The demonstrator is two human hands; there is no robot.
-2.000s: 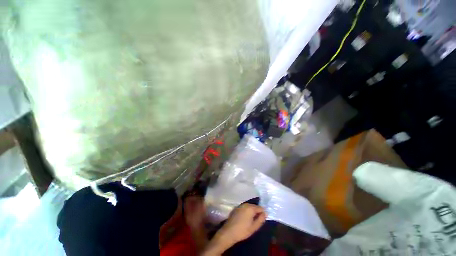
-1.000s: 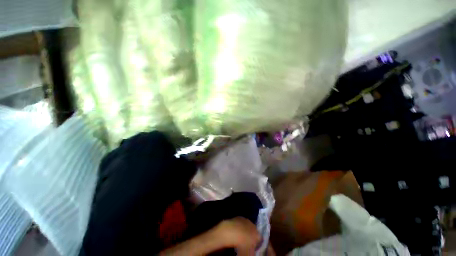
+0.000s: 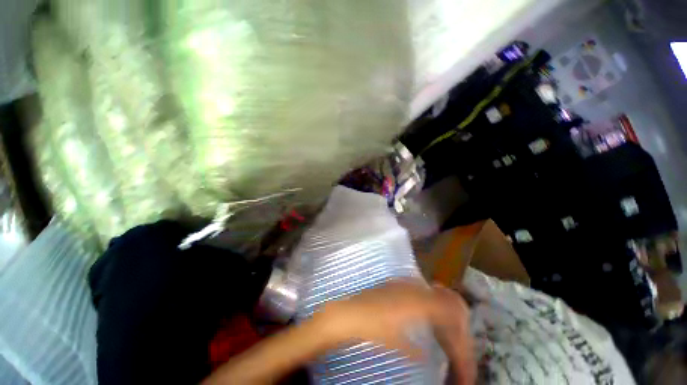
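A ribbed, whitish clear air-column bag (image 3: 360, 259) rises from my lap, with bluish shiny ribs across it. My left hand (image 3: 444, 319) lies over the front of the bag, its forearm coming from the lower left. Its fingers bend down near the bag's right edge. The hand is blurred, and whether it grips the bag cannot be told. The bag's lower end runs out of the picture. My right hand is not in view.
A huge pale green sack (image 3: 294, 90) fills the upper left, with white cord (image 3: 207, 228) below. Ribbed plastic (image 3: 45, 301) lies at left. An open carton (image 3: 493, 252) and printed white cloth (image 3: 535, 331) are at right, before stacked black boxes (image 3: 482, 177).
The ribbed bag now stands broad and upright where crumpled clear plastic showed before. My left hand has moved up and right, across its front. The view has shifted.
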